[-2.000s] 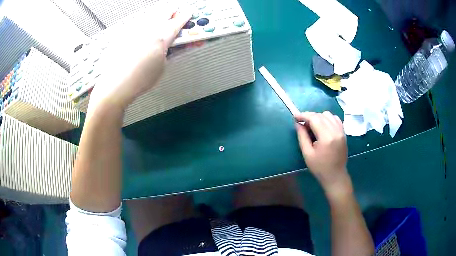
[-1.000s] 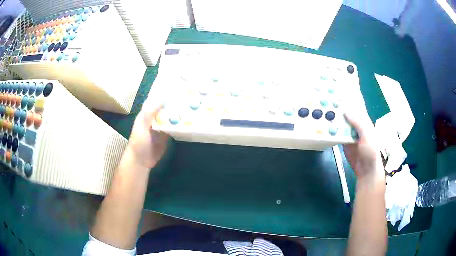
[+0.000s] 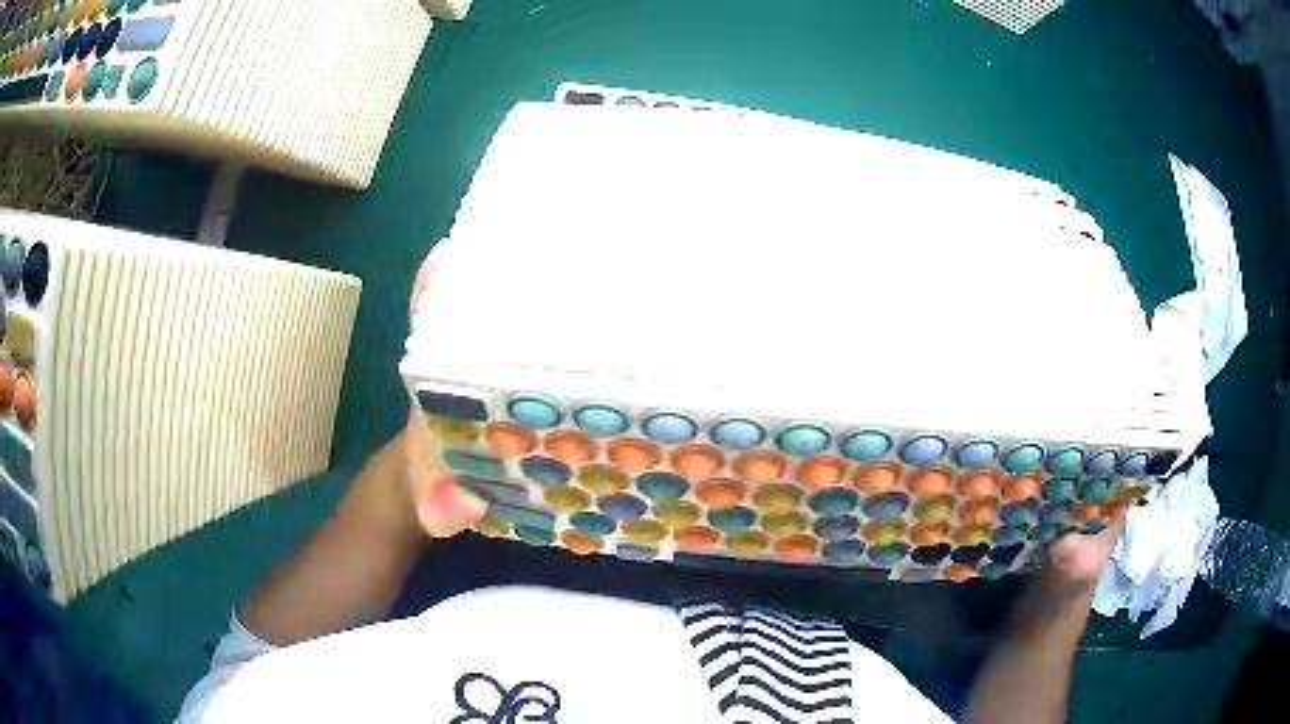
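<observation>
A stack of keyboard panels (image 3: 792, 269) fills the middle of the view. It is tilted so its face of round keycaps in orange, teal, yellow and grey-blue points toward me and down, with its cream side up. The panel edges at the top right are slightly uneven. My left hand (image 3: 442, 488) holds the stack's left end, its fingertips at the lower left corner. My right hand (image 3: 1082, 559) holds the lower right corner and is partly hidden by the stack.
Another panel stack (image 3: 198, 382) stands at the left and one more (image 3: 283, 85) at the upper left. White cloth pieces (image 3: 1160, 552) lie at the right, beside a clear plastic bottle (image 3: 1252, 559). A cream ribbed corner (image 3: 1012, 12) shows at the top edge.
The stack has been raised toward me and tipped, so its key face has turned from upward to facing me. Both hands still hold its ends. The white stick is out of sight.
</observation>
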